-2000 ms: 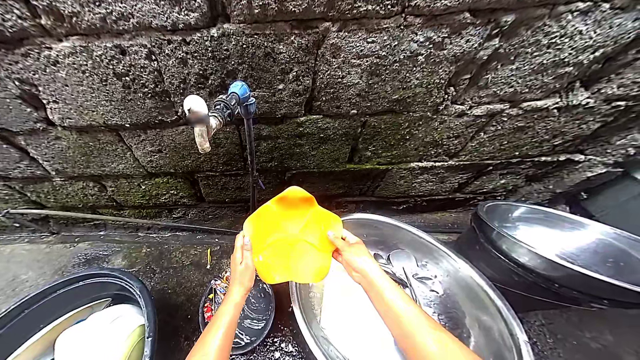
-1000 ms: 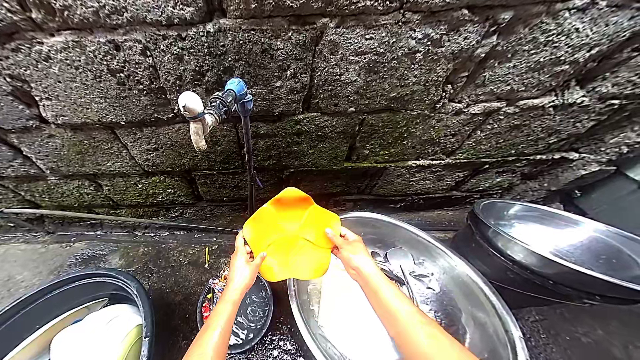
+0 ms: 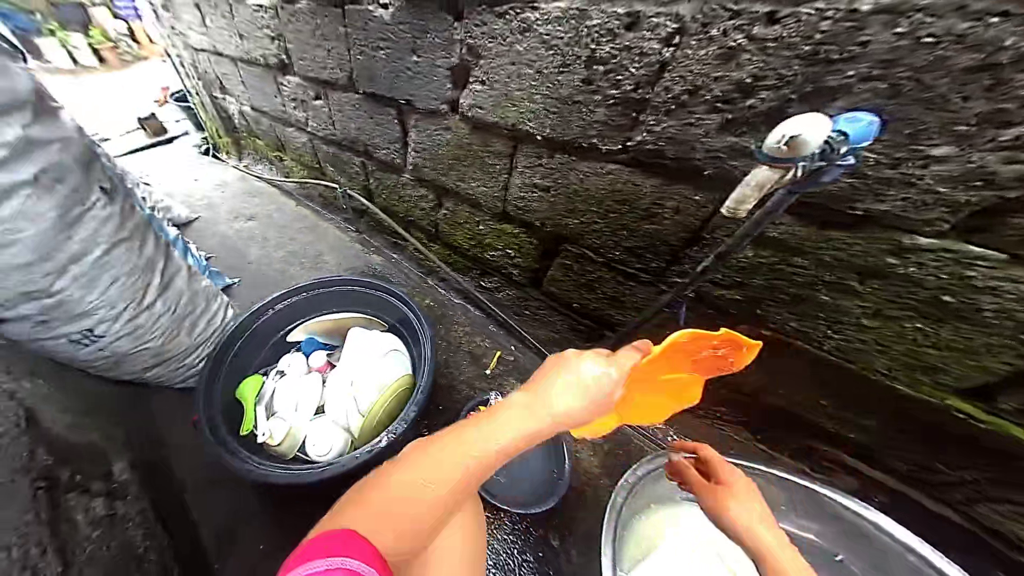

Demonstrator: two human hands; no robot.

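Observation:
My left hand grips an orange scalloped plastic dish, tilted on edge in front of the block wall. Below and to its right, my right hand is above the rim of a large metal basin, off the dish, with its fingers curled; whether they hold anything small is unclear. Something white lies in the basin under that hand. A black tub at the left holds white and green dishes, cups and a lime-green spoon in water.
A water tap with a blue fitting juts from the wall. A small dark basin sits between tub and metal basin. A bulging grey sack stands at the left. A thin hose runs along the wall's foot.
The view has swung left, bringing the sack and the whole tub in. My right hand has let go of the orange dish, which both hands held before; my left hand keeps it, now tilted.

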